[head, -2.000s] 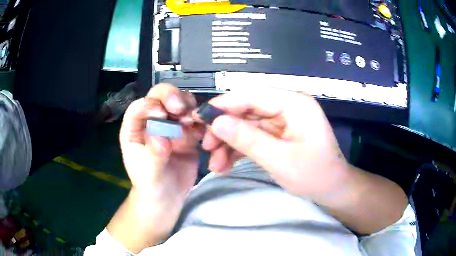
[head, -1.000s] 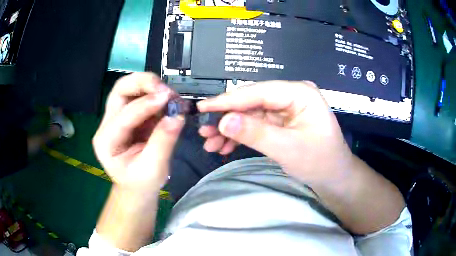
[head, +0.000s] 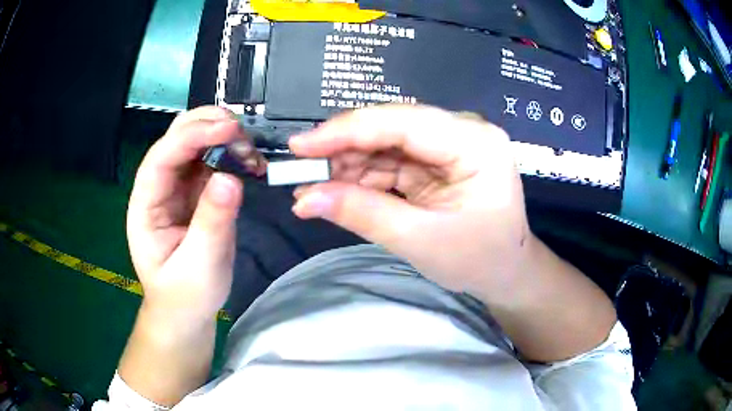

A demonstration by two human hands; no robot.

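Observation:
My left hand (head: 180, 213) pinches a small dark piece (head: 233, 160) between thumb and fingers. My right hand (head: 425, 193) holds a small grey-white block (head: 298, 171) between thumb and forefinger, its pale flat face showing. The two pieces are close together; whether they touch or are joined I cannot tell. Both hands are bare and in front of the near edge of an opened laptop base. Its wide black battery pack (head: 449, 80) with white print lies beyond them, and my right hand hides part of the near edge.
Yellow tape or flex cable (head: 317, 11) lies along the battery's far left. A dark mat (head: 72, 80) is at the left. Thin blue, red and green sticks (head: 673, 146) lie on the green bench at the right. Green floor with a yellow-black line (head: 76, 263) shows lower left.
The view has shifted, so the laptop base sits further left. The dark piece now shows in my left fingers and the pale face of the block shows at my right fingertips.

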